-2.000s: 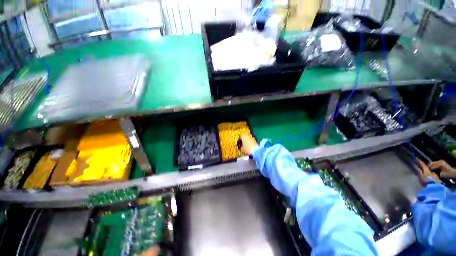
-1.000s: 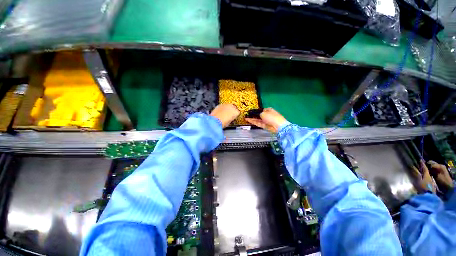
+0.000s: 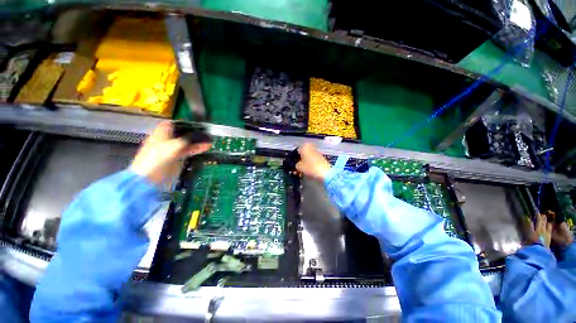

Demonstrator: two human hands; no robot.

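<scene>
A green circuit board [image 3: 237, 202] crowded with pale parts and one yellow part lies in a black pallet [image 3: 165, 268] in front of me. A narrow green strip board [image 3: 234, 146] lies along its far edge. My left hand [image 3: 161, 154], blurred and with black-covered fingertips, is over the pallet's far left corner. My right hand [image 3: 308, 162], also with black finger covers, is at the pallet's far right corner. Its fingers are bent; whether either hand holds anything is hidden. Green-grey clamps [image 3: 215, 270] show at the pallet's near edge.
On the shelf are bins of dark grey components [image 3: 276, 99] and small yellow components [image 3: 331, 107], and a cardboard box of yellow blocks [image 3: 136, 72]. Another pallet board [image 3: 426, 199] is partly behind my right sleeve. Another person's hands [image 3: 548, 230] are at the far right.
Both hands have left the yellow component bin. My left hand has moved left and my right hand down, to the pallet's far corners. The view has shifted, and the board now shows between my arms.
</scene>
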